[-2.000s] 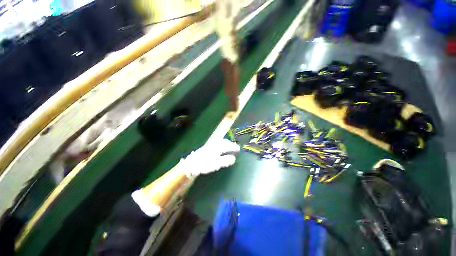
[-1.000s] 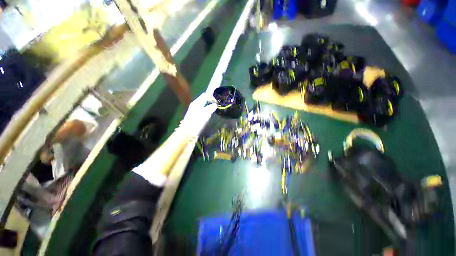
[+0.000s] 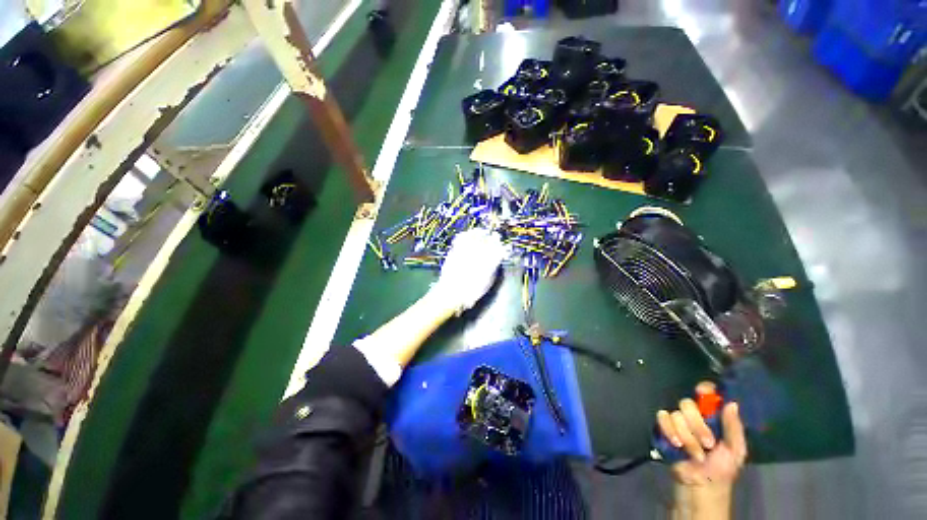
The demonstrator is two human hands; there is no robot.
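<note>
A black square housing [image 3: 496, 408] lies open side up on the blue cloth [image 3: 427, 406] at the bench's near edge. My left hand [image 3: 473, 266], in a white glove, is at the near side of the loose pile of blue, yellow and black wired pieces [image 3: 544, 229]; its fingertips are over the pile and whether they grip one cannot be told. My bare right hand [image 3: 704, 437] holds a blue-grey handle with an orange-red end [image 3: 708, 403], probably a soldering iron. Dark open-handled cutters [image 3: 544, 371] lie on the cloth's right part.
A black fan with a wire grille [image 3: 651, 279] stands right of the pile, with a yellowish-ended tool [image 3: 781, 283] beside it. Several black housings [image 3: 584, 137] sit on tan cardboard [image 3: 518, 163] at the back. The green conveyor [image 3: 239, 295] on the left carries spaced housings behind a cream rail [image 3: 330, 295].
My left hand reached a housing near the rail and is now at the pile. A housing now lies on the blue cloth. My right hand with the handle has come into view.
</note>
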